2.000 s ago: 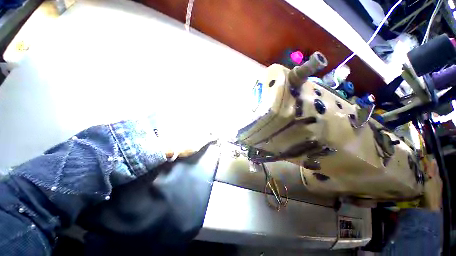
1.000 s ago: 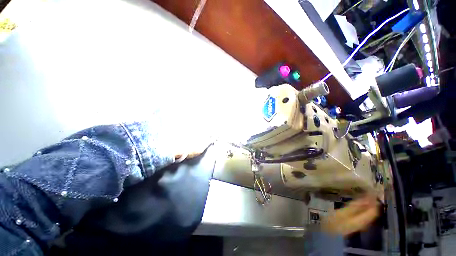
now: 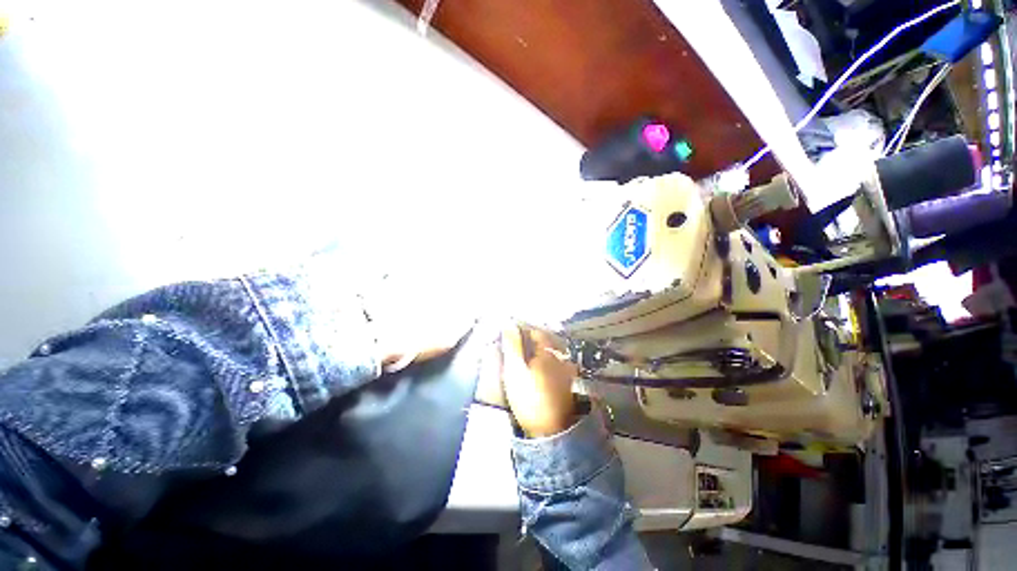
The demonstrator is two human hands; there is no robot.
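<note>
The dark fabric [image 3: 368,446] hangs over the table's front edge, its upper corner near the needle area. My left hand [image 3: 422,356] is at its upper edge, mostly washed out by glare; the visible fingers are closed on the fabric. My right hand [image 3: 540,379] is under the left end of the cream sewing machine head [image 3: 669,251], fingertips beside the fabric's corner; whether they grip it cannot be told. The presser foot and needle cannot be made out. The gold-handled snips do not show.
The white tabletop [image 3: 134,167] glares strongly. A reddish-brown board [image 3: 558,61] runs behind it. Pink [image 3: 656,137] and green spools stand behind the head, and a black thread cone [image 3: 928,172] is on a stand at right. A small panel [image 3: 715,487] is at the table's front right.
My right hand has moved left from the right part of the machine to the needle area, over where the snips showed. The machine sits slightly further right in view. My left hand stays on the fabric.
</note>
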